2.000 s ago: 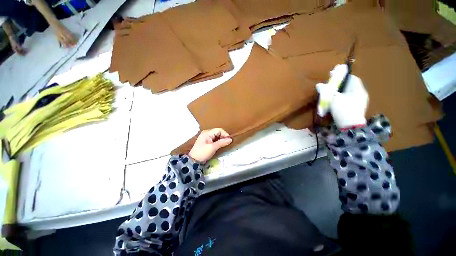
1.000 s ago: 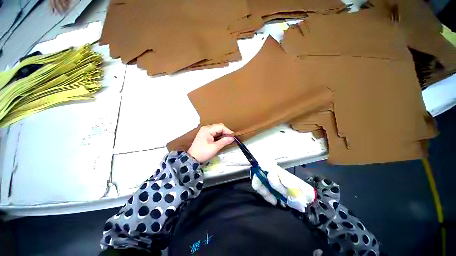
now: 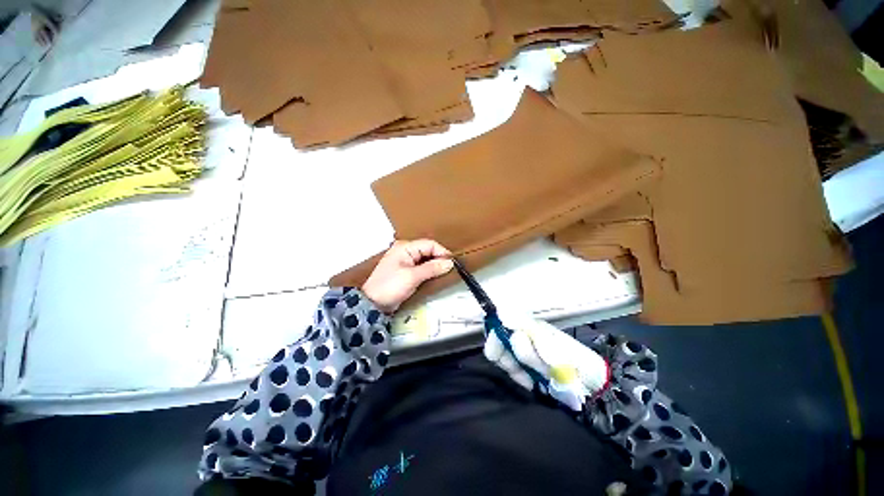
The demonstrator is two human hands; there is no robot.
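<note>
A brown cut panel (image 3: 485, 184) lies folded along the front edge of the white table. My bare left hand (image 3: 407, 274) pinches its near edge between thumb and fingers. My right hand (image 3: 541, 362), in a white glove with a yellow patch and red cuff, is closed around the scissors (image 3: 475, 290). The slim dark blades point up and left, and their tip meets the panel edge at my left fingertips. The tip is partly hidden there, and I cannot tell if the blades are apart.
A large brown panel stack (image 3: 727, 203) lies at the right, overhanging the table's front edge. More brown panels (image 3: 330, 68) lie at the far side. A yellow strip bundle (image 3: 116, 160) is at the left. A person's hand (image 3: 41, 31) shows at the far upper left.
My right hand has come down and left from above the right stack, bringing the scissors to the panel edge at my left hand. My left hand keeps its pinch. The view has tilted down.
</note>
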